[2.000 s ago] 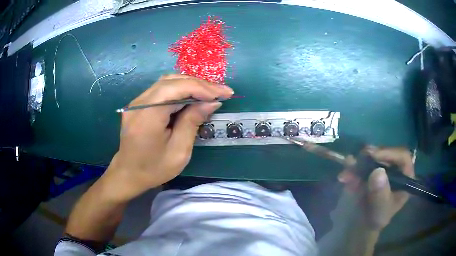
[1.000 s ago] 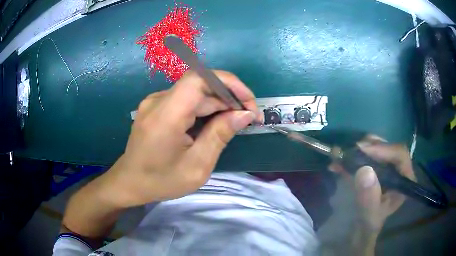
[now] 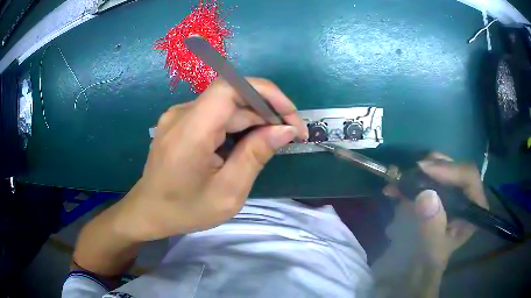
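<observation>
A silver strip assembly (image 3: 368, 112) lies on the green mat, with two dark round components (image 3: 353, 129) showing at its right part. My left hand (image 3: 204, 157) covers most of its left part and holds grey tweezers (image 3: 236, 78) between thumb and fingers. The tweezer tips are hidden at my fingertips over the strip. My right hand (image 3: 445, 204) holds the soldering iron (image 3: 419, 185) by its black handle. The iron's tip is at the strip's lower edge, beside the component nearest my left fingertips. Whether a wire is in the tweezers cannot be seen.
A loose pile of short red wires (image 3: 198, 61) lies on the green mat (image 3: 279, 41) beyond my left hand. Thin pale strands (image 3: 80, 93) lie at the left. A black holder with a grey speckled pad (image 3: 505, 87) stands at the right edge. The iron's cord loops at the right.
Since two seconds ago, my left hand has moved right, over the strip, and the tweezers have swung upright. The iron's tip has moved slightly left. In the last second little has changed.
</observation>
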